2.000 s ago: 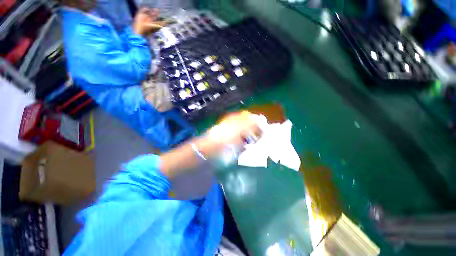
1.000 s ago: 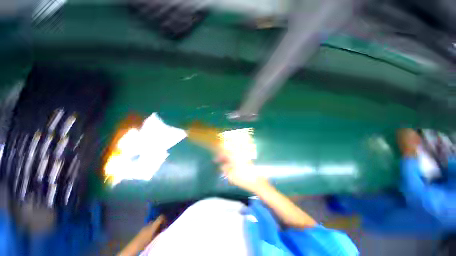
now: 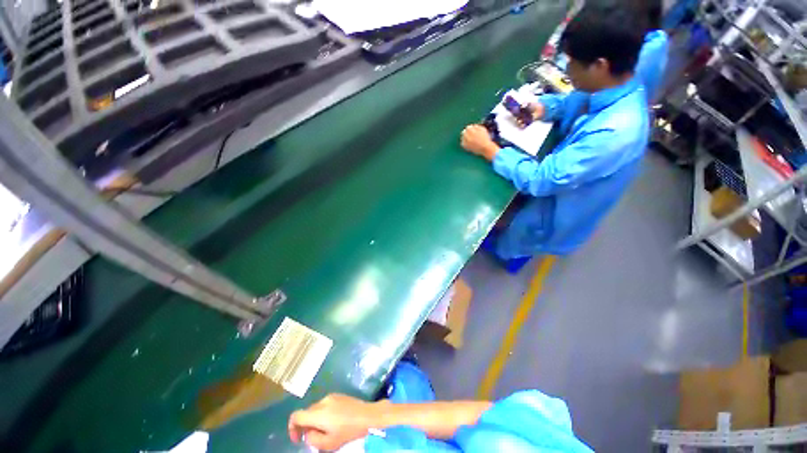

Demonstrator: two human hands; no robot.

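The adhesive strip sheet (image 3: 293, 357), pale with thin parallel brown lines, lies flat on the green bench mat at lower left of centre. A faint amber Kapton tape sheet (image 3: 232, 398) lies flat just left of it. My right hand (image 3: 332, 423) is at the bottom edge, just below the strip sheet and apart from it. Its fingers are curled downward; whether they hold anything is hidden. My left hand is out of the picture. A piece of white backing paper (image 3: 190, 443) shows at the bottom left, cut off by the edge.
A grey metal arm (image 3: 177, 270) slants down to the mat behind the strip sheet. A large black pocketed tray (image 3: 177, 57) stands at upper left. A person in a blue smock (image 3: 575, 159) sits farther along, holding a dark phone-like slab (image 3: 518, 109). Cardboard boxes (image 3: 726, 394) stand at lower right.
The view has swung right, bringing in the neighbour and aisle. The black module tray seen at left has gone out of view. My right hand, earlier at the strip sheet, is now below it.
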